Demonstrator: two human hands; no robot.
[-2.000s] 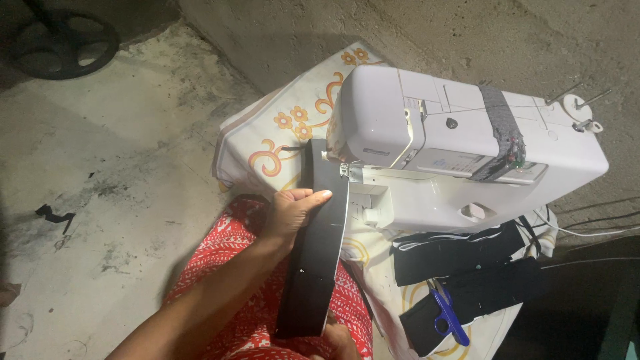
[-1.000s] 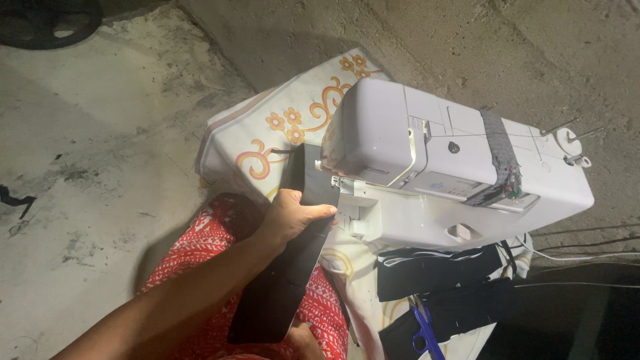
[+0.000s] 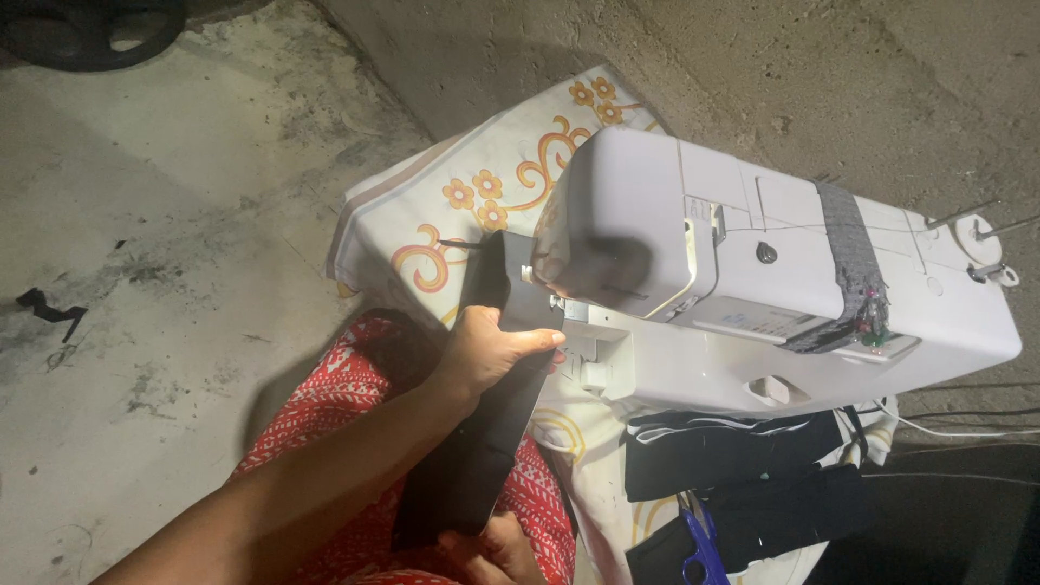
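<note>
My left hand (image 3: pixel 491 349) grips a long black fabric strip (image 3: pixel 463 455), thumb on top at its right edge, close to the needle area of a white sewing machine (image 3: pixel 756 268). The strip's upper end lies beside the presser foot (image 3: pixel 557 302); the needle itself cannot be made out. Low in the view, my right hand (image 3: pixel 496 552) holds the strip's lower end, partly cut off by the frame edge. The strip slants down over a lap in red and white patterned cloth (image 3: pixel 325 406).
A floral cloth (image 3: pixel 504 162) lies under the machine. Black fabric pieces (image 3: pixel 731 455) and blue-handled scissors (image 3: pixel 703 544) lie below the machine. A spool of thread (image 3: pixel 975 236) stands at its far end. Cords run off right. A black scrap (image 3: pixel 50 313) is on the floor.
Since the earliest frame, the strip's lower end and my right hand have swung left, so the strip slants more. My left hand keeps its grip near the presser foot. The view has shifted slightly.
</note>
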